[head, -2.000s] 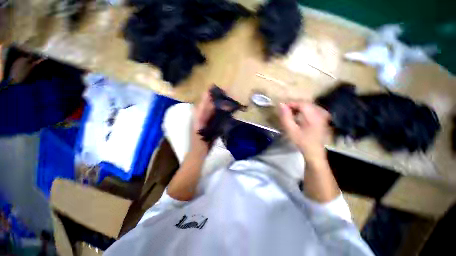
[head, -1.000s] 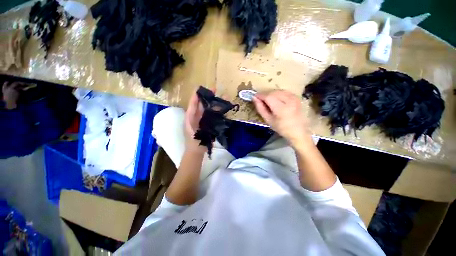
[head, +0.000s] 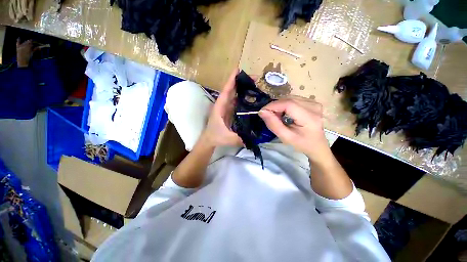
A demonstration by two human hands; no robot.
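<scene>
My left hand point(head: 221, 118) holds a black part point(head: 247, 92) above my lap at the bench edge. The part has jagged, pointed ends and an opening near its top. My right hand point(head: 297, 123) pinches a thin pale glue stick point(head: 248, 112) whose tip lies at the black part. A small dark piece point(head: 288, 119) also shows at the fingers of my right hand. The white oval glue dish point(head: 276, 78) sits on the cardboard work mat point(head: 256, 47), just beyond my hands, with a brown stain around it.
Heaps of black parts point(head: 409, 110) lie right and at the back left. White glue bottles point(head: 409, 31) stand back right. Spare sticks point(head: 285, 51) lie near the dish. A blue crate point(head: 148, 115) with white lining and an open carton point(head: 97, 184) are left. Another person's hand point(head: 24, 52) shows far left.
My right hand has moved from the glue dish to the black part, bringing the stick to it. My left hand has raised and turned the part. The view has shifted.
</scene>
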